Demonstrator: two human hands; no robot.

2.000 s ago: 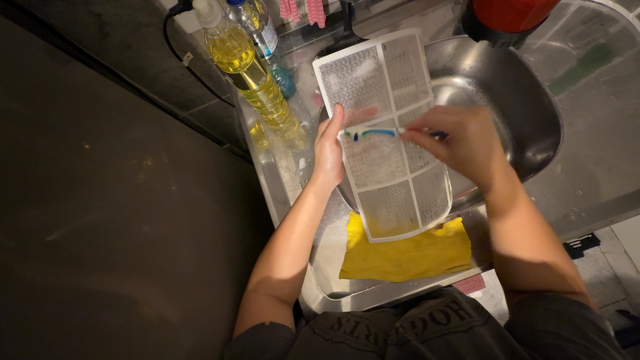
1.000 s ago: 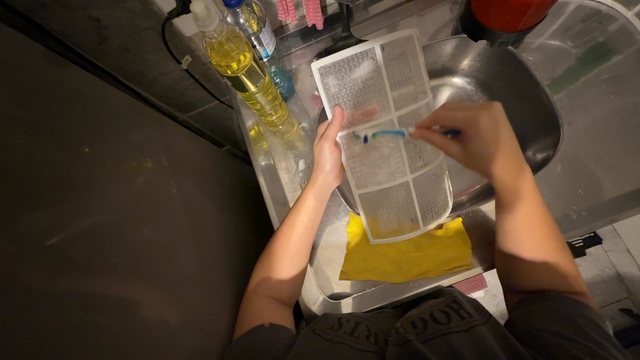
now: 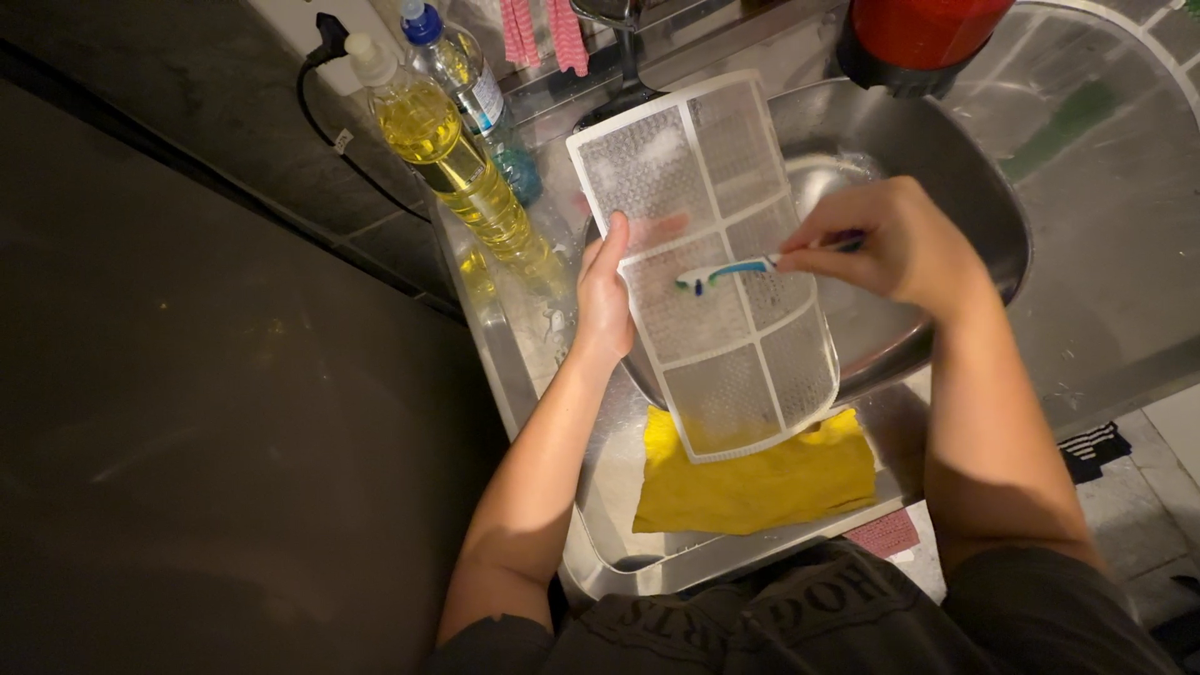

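A white-framed mesh air filter (image 3: 698,361) is held tilted above the steel sink basin (image 3: 975,187). My left hand (image 3: 607,291) grips its left edge, thumb in front and fingers behind, faintly visible through the mesh. In my right hand (image 3: 881,244) is a toothbrush (image 3: 741,268) with a blue and white handle, its head over the filter's middle section on the left side. Whether the bristles touch the mesh is hard to tell. Below the filter, a yellow cloth (image 3: 750,487) lies on the sink's front ledge, partly covered by the filter's lower end.
Bottles of yellow liquid (image 3: 469,178) and blue-green liquid (image 3: 511,159) stand at the back left, near a plugged-in black cord (image 3: 342,155). A black utensil (image 3: 628,75) lies behind the filter. A red container with a black base (image 3: 923,37) stands behind the basin. Pink cloths (image 3: 544,33) hang at the back.
My right hand and the toothbrush have shifted slightly over the filter. My left hand keeps its grip, and the filter stays in about the same place.
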